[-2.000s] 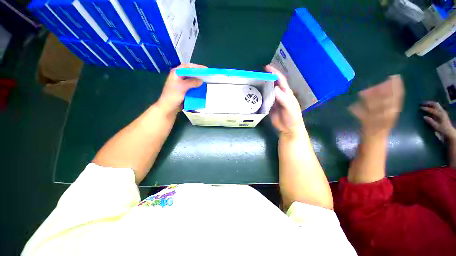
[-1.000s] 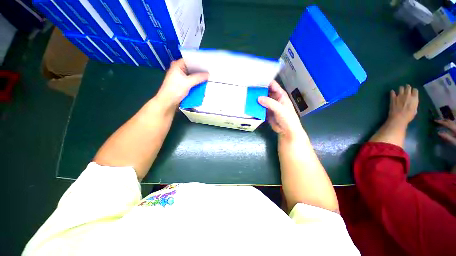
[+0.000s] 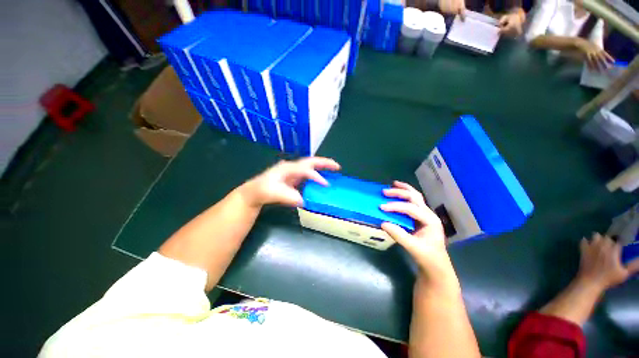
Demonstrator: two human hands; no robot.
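Observation:
A retail carton (image 3: 345, 203) lies on the dark green bench in front of me, its blue lid down over the top and its white printed front wall facing me. My left hand (image 3: 289, 183) holds its left end, fingers on the lid's back left part. My right hand (image 3: 418, 222) holds its right end, fingers spread over the lid's right part. The inside is hidden. An open carton (image 3: 468, 183) with a tall raised blue lid stands just right of my right hand.
A two-layer stack of closed blue cartons (image 3: 291, 89) stands at the back left. A brown shipping carton (image 3: 168, 112) and a red stool (image 3: 66, 105) are beyond the left table edge. A neighbour's hand (image 3: 601, 260) is at right. Other people's hands work at the far side.
The carton's raised lid has come down over its top. Both hands have shifted onto the lid's ends. The view has tilted up and turned, showing more of the far bench and floor.

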